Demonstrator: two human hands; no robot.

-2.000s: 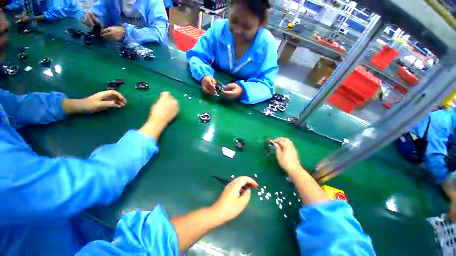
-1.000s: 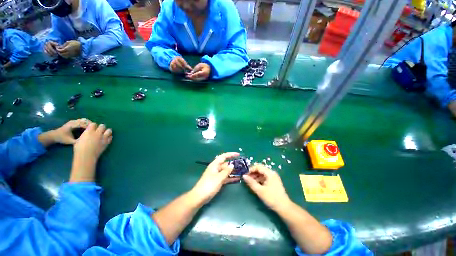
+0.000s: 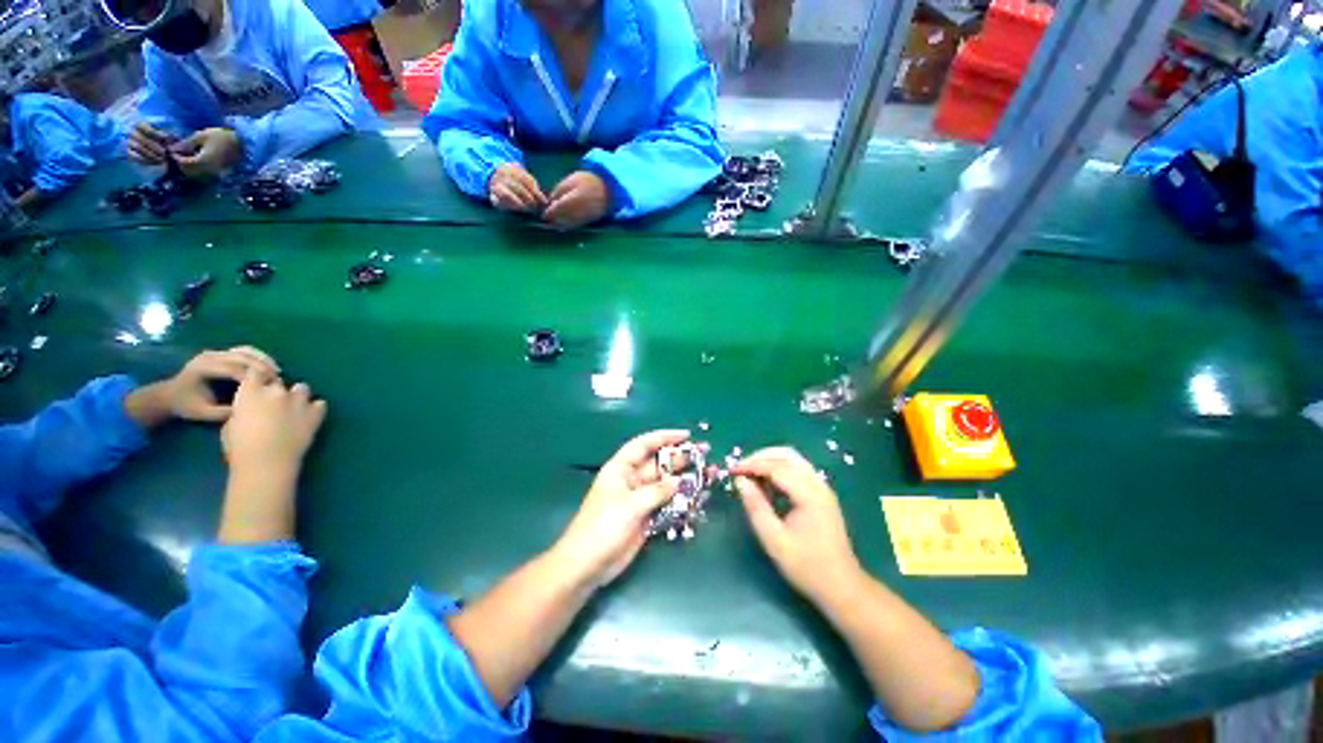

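My left hand [image 3: 621, 508] holds a dark housing with a silver rim [image 3: 682, 479] between thumb and fingers, above the green surface [image 3: 479, 494]. My right hand [image 3: 795, 526] is just right of it, thumb and forefinger pinched on a small white part [image 3: 730, 466] close to the housing's right side. More small white bits show around the housing and behind my right hand, partly hidden by my hands. A thin dark tip [image 3: 586, 468], possibly tweezers, shows left of my left hand, the rest hidden.
Right of my hands are a yellow stop-button box [image 3: 958, 438], a yellow label card [image 3: 955, 536] and a slanting metal post [image 3: 975, 218]. Another housing [image 3: 543, 346] lies ahead, near a white patch [image 3: 611, 386]. Another worker's hands [image 3: 250, 407] are at left; workers sit opposite.
My hands have stayed in front of me; the held housing is tilted differently and my right fingers have drawn slightly away from it. The housing lying ahead has shifted left.
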